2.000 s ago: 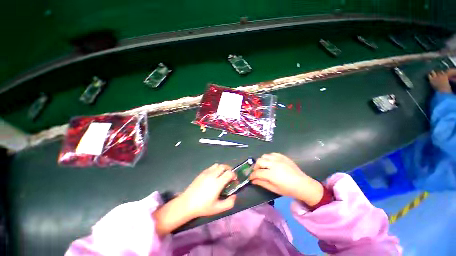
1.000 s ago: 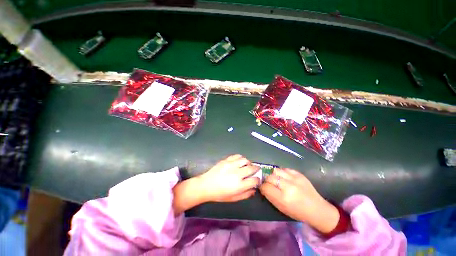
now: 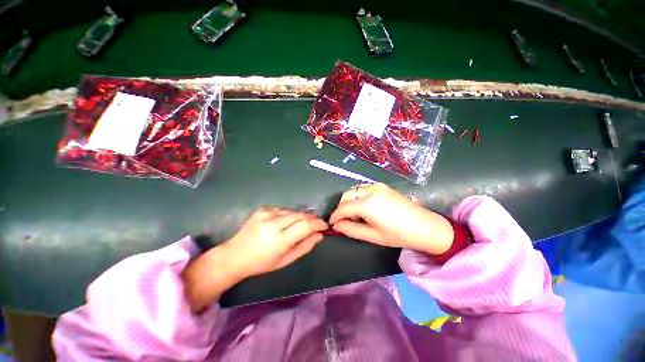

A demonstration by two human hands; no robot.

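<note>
My left hand (image 3: 272,240) and my right hand (image 3: 382,215) meet in front of me, fingertips almost touching. A thin red piece (image 3: 331,232) with a dark edge shows between their fingertips; most of it is hidden by the fingers. No handset is visible in the hands. White tweezers (image 3: 341,170) lie on the mat just beyond my right hand. A clear bag of red parts (image 3: 403,134) with a white label lies behind them. A second such bag (image 3: 177,134) lies at the left. Loose red slivers (image 3: 475,135) lie right of the nearer bag.
Several handsets lie on the green belt (image 3: 297,49) beyond the worn pale edge strip (image 3: 269,86). A silver unit (image 3: 583,160) and a narrow unit (image 3: 610,130) lie on the mat at right. Small white scraps (image 3: 275,160) lie near the bags. A blue sleeve (image 3: 615,244) shows at right.
The green board that showed between my hands is no longer visible; a thin red piece shows there now. The view has shifted, while bags and tweezers keep their places on the mat.
</note>
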